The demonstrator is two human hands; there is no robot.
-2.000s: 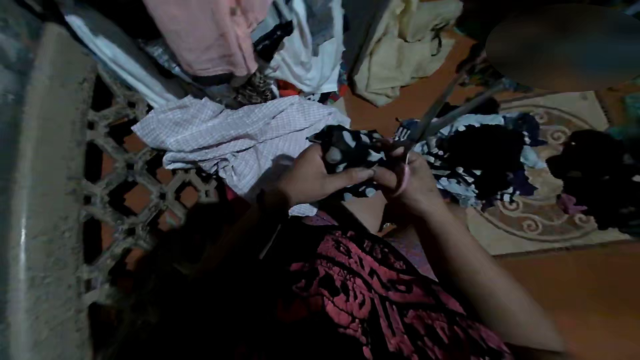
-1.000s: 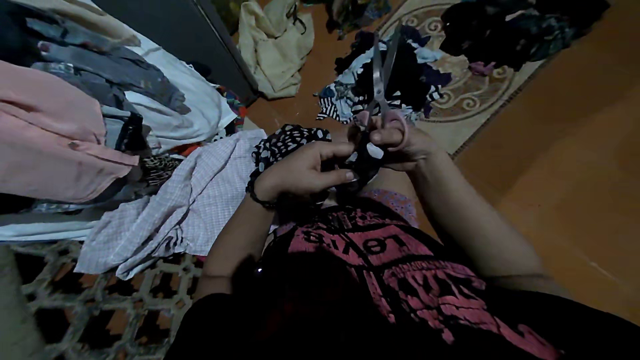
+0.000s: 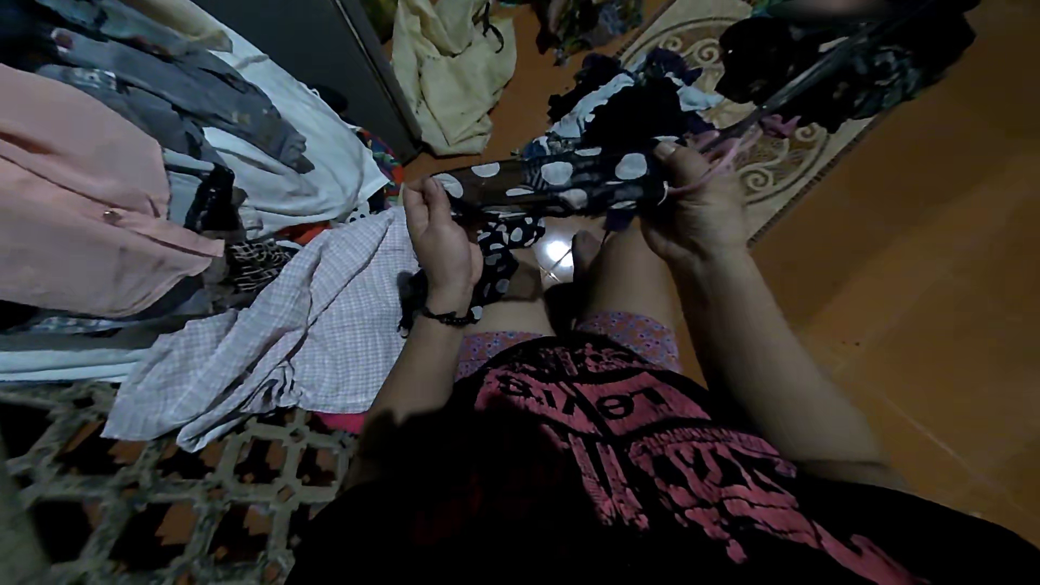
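Observation:
Black fabric with white polka dots is stretched above my lap between both hands. My left hand grips its left end, and more of the dotted fabric hangs beside that wrist. The other end is pinched in my right hand, which also holds scissors with pink handles. Their blades point up and to the right, away from the fabric; blur hides whether they are apart. Just beyond the stretched piece, a heap of black, white and dark blue cloth lies partly on a patterned mat.
A white checked shirt lies at my left over a lattice surface. Further left are a pink garment and grey and white clothes. Yellowish cloth lies by a dark panel. Dark cloth rests on the mat at right.
My hands have moved apart, and the dotted fabric, bunched between them before, is now stretched out. The scissors have tipped to the right. The view has swung since two seconds ago.

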